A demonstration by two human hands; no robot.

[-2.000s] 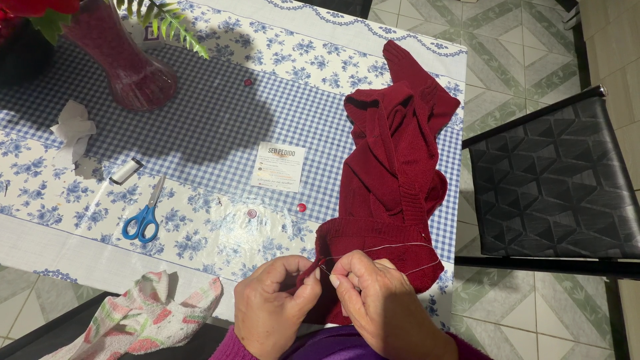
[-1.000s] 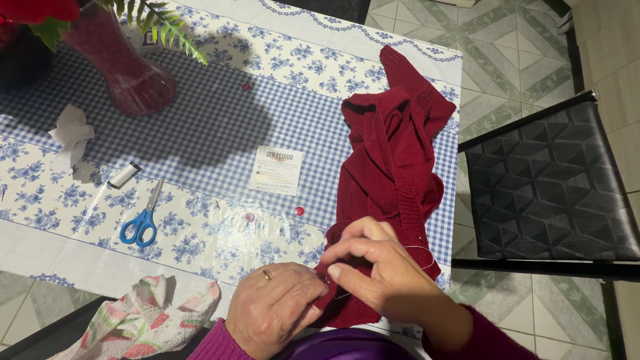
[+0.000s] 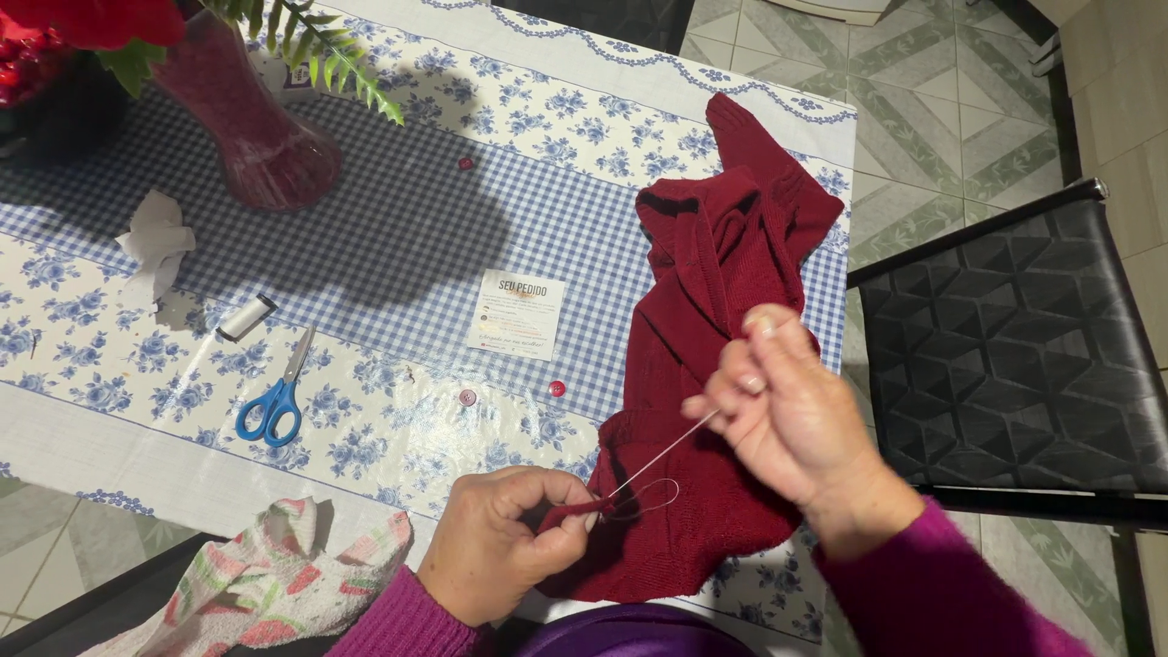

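Observation:
My left hand pinches the edge of a dark red knitted garment between thumb and fingers. White thread runs taut from that edge up to my right hand, which is raised over the garment with its fingers closed on the thread. A loose loop of thread hangs beside the pinched edge. Whether the right fingers also hold a needle cannot be made out. Left of the garment lie a red button and a paler button; another red button is farther back.
Blue-handled scissors, a spool of white thread, crumpled white paper and a printed card lie on the patterned tablecloth. A pink vase stands at the back left. A patterned cloth lies at the near left, a black chair at the right.
My right hand has moved from beside the left hand, up and to the right, drawing the thread taut. The left hand keeps its hold on the garment's edge.

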